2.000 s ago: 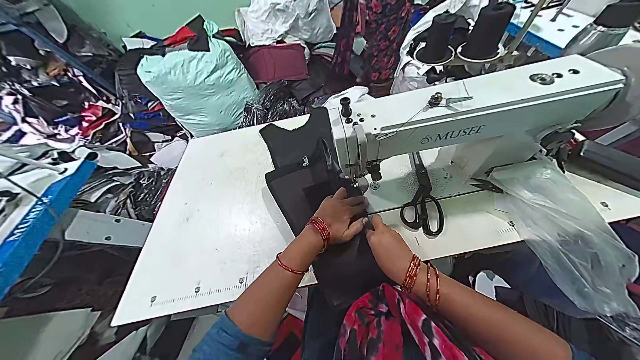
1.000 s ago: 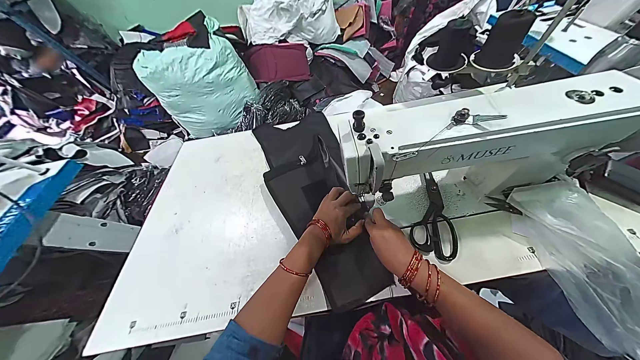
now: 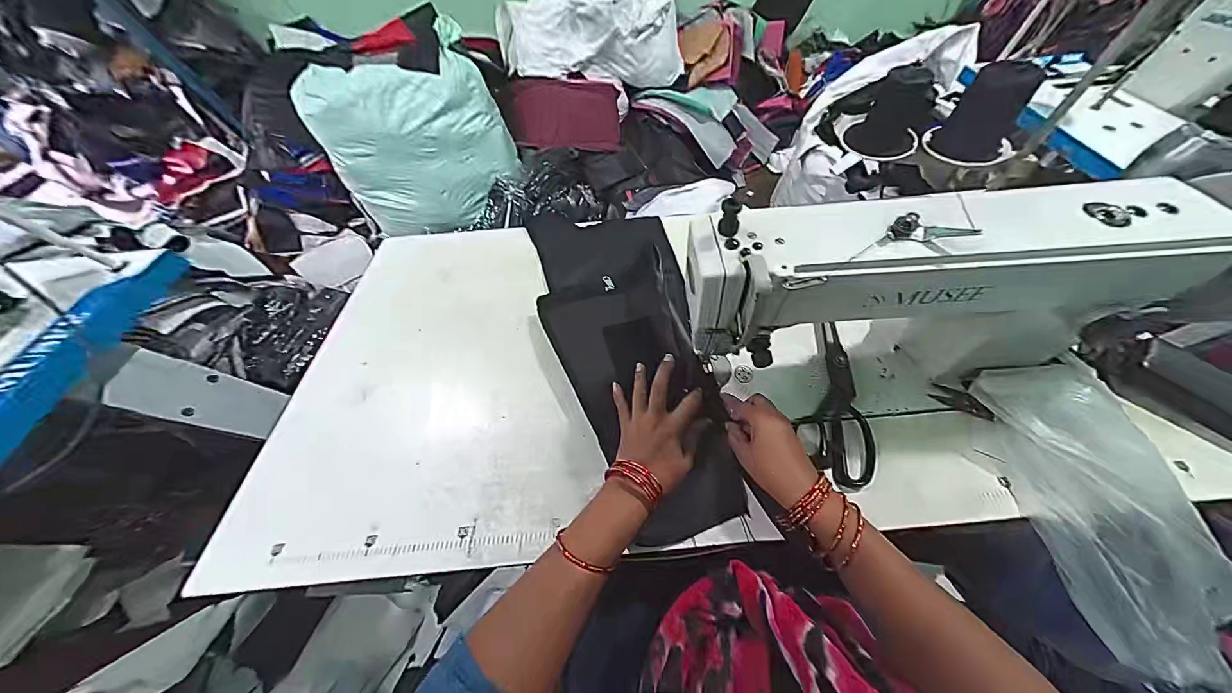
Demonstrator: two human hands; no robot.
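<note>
Black fabric pieces [image 3: 616,332] lie lengthwise on the white sewing table [image 3: 414,385], their right edge beside the needle area of a white Musee sewing machine [image 3: 914,279]. My left hand [image 3: 659,423] rests flat on the cloth with fingers spread, just left of the needle area. Close by on the right, my right hand [image 3: 765,443] pinches the cloth's right edge between thumb and fingers, a little nearer to me than the presser foot [image 3: 717,368]. Black-handled scissors [image 3: 842,414] lie under the machine arm, right of my right hand. The needle tip is too small to make out.
Thread snips [image 3: 961,399] and a clear plastic bag [image 3: 1097,500] lie on the table's right part. Black thread cones [image 3: 982,111] stand behind the machine. A stuffed pale green sack [image 3: 409,144] and fabric scraps are heaped beyond the table. A blue-edged table [image 3: 91,327] is at the left.
My left hand's fingers have spread out flat on the cloth; they were more bunched near the needle area before. My right hand stays at the cloth's right edge.
</note>
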